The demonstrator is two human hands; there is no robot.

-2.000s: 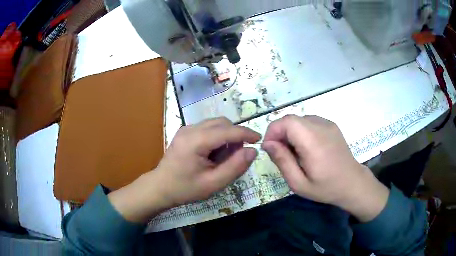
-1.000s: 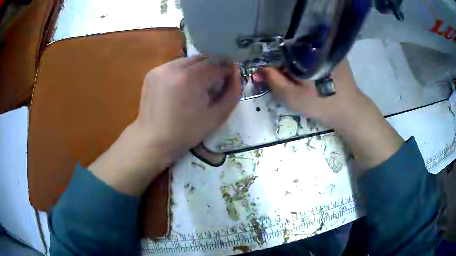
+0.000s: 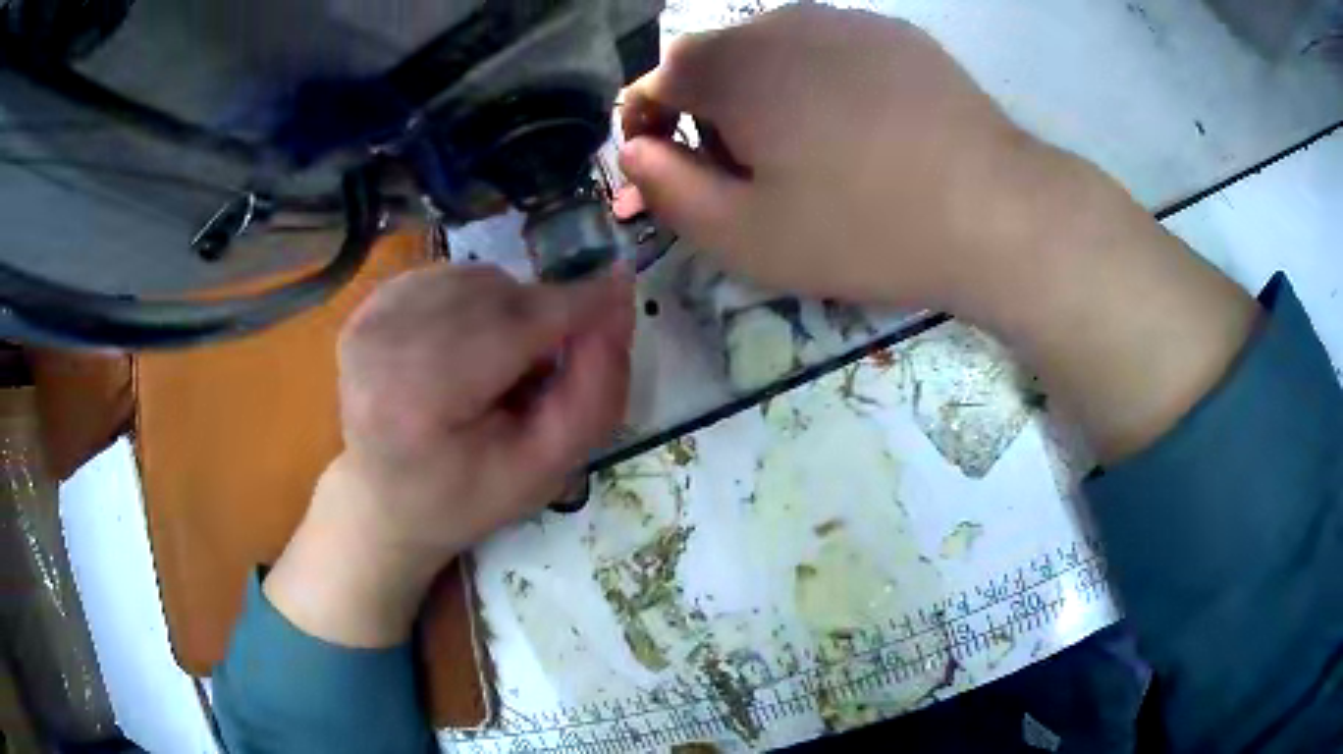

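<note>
The dark, blurred sewing machine head fills the upper left. My left hand is just below the head, fingers curled and blurred; I cannot tell whether it holds anything. My right hand is to the right of the head, thumb and index finger close together beside the needle area. The head hides the needle and presser foot, and no thread can be made out. The tan-brown leather panel lies to the left, partly under my left hand and wrist.
The pale machine bed extends to the upper right, with a dark seam at its front. The stained white table has a printed ruler along its front edge. Another brown piece lies at the far left.
The view has moved in closer, and the head now covers the upper left. Both hands have gone from above the front table to the needle area; my right hand is now right of the head.
</note>
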